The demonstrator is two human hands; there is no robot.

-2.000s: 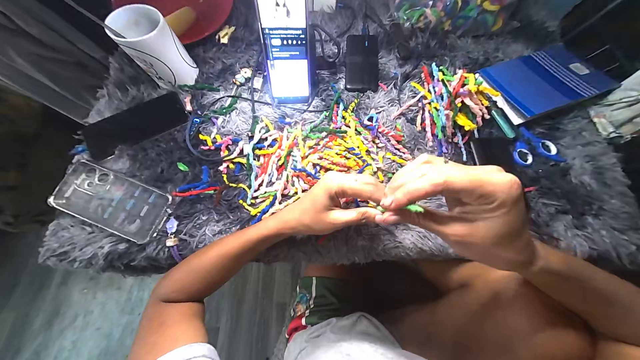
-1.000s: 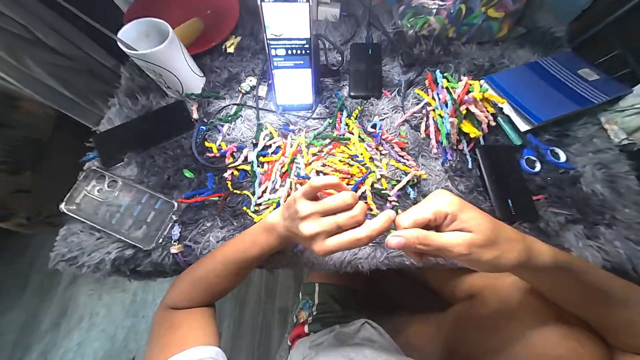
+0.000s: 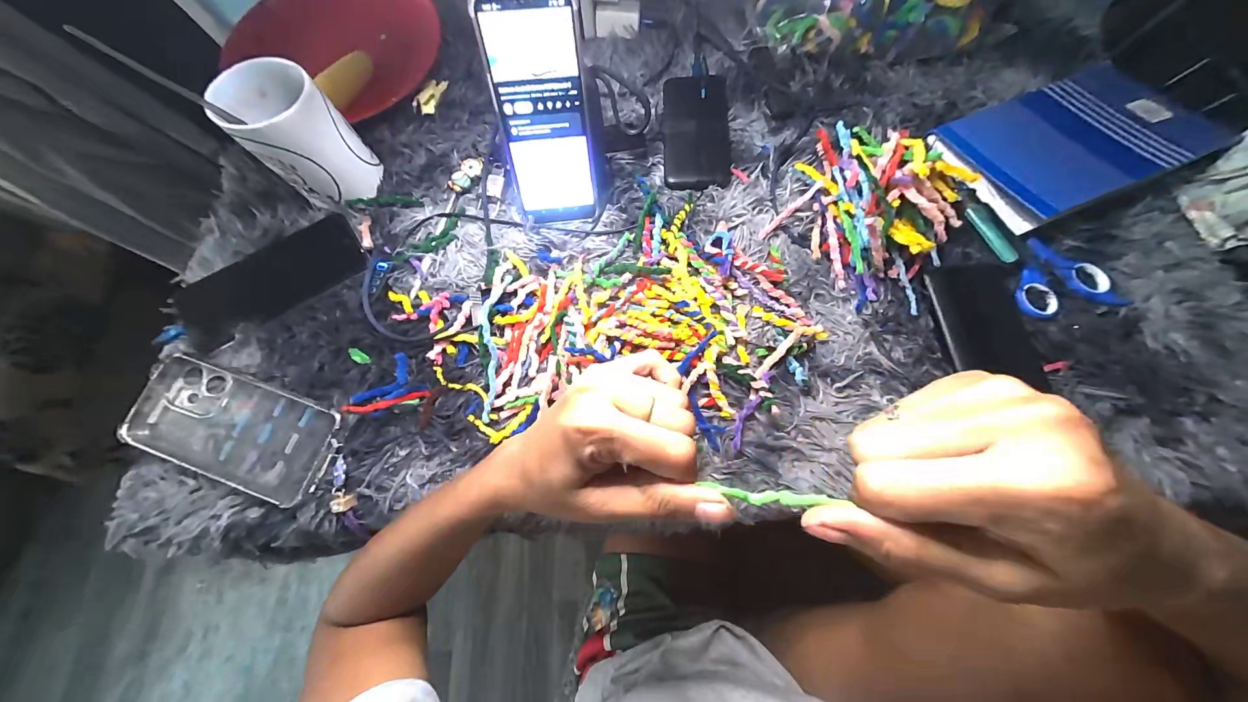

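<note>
A thin light green twisted strand [image 3: 770, 497] runs level between my two hands, near the front edge of the furry grey cover. My left hand [image 3: 624, 444] pinches its left end between thumb and fingers, the other fingers curled. Its right end is in the grip of my right hand [image 3: 975, 487], where the rest of it is hidden. Just beyond my left hand lies a wide pile of twisted strands [image 3: 624, 312] in many colours. A second bundle of such strands [image 3: 877, 205] lies farther back on the right.
At the left are a white cup [image 3: 292, 127], a dark phone [image 3: 273, 278] and a clear phone case [image 3: 234, 429]. A lit phone [image 3: 539, 117] stands at the back, beside a black power bank [image 3: 695, 132]. Blue-handled scissors [image 3: 1068, 278] and a blue notebook [image 3: 1082, 146] lie right.
My hands have moved apart, and the green strand now shows stretched between them. One second ago they were close together with little of it visible.
</note>
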